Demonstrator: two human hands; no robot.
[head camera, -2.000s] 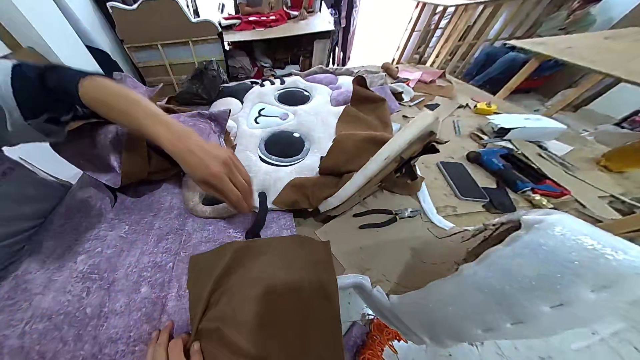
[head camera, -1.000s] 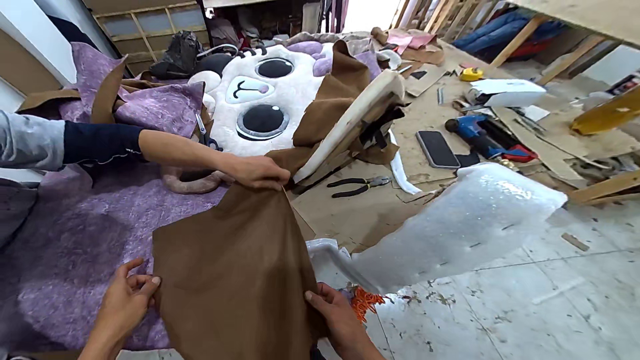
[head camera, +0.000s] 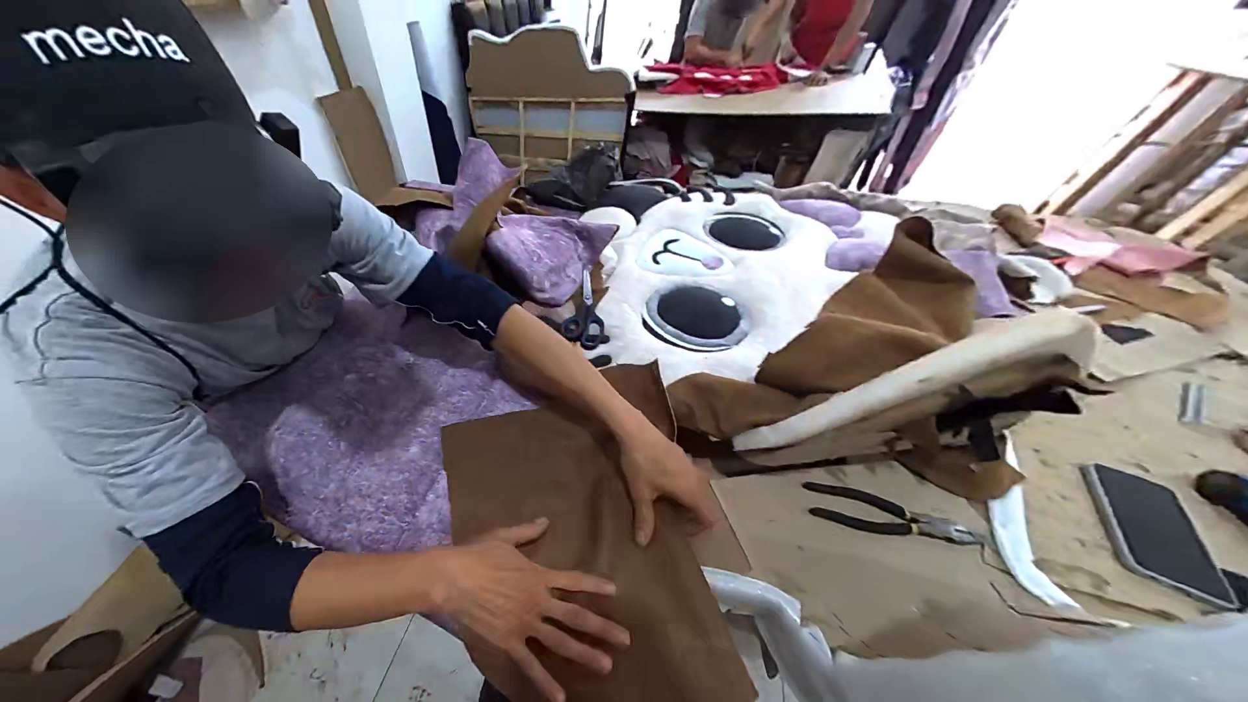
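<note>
Neither my left hand nor my right hand is in view. A brown fabric piece (head camera: 546, 468) lies over the near edge of the worktable, partly across purple mottled fabric (head camera: 361, 458). Both bare hands on it belong to a co-worker (head camera: 146, 361) at the left: one hand (head camera: 531, 604) is spread flat low on the piece, the other (head camera: 663, 478) rests near its right side. Behind lies a white plush animal face (head camera: 770, 283) with large dark eyes. Scissors (head camera: 585, 317) lie at its left edge. More brown fabric (head camera: 858, 331) covers its right side.
Pliers (head camera: 897, 517) lie spread on cardboard (head camera: 838, 575), with a phone (head camera: 1160, 536) farther right. A white padded curved part (head camera: 926, 380) stands up on the table. White padded material (head camera: 1053, 663) fills the lower right. At the back, people handle red fabric (head camera: 721, 78) on another table.
My hands, at the brown fabric's lower edges one second ago, have left the view. The co-worker's one visible hand has moved down the fabric, and a second one now shows. The view has turned left.
</note>
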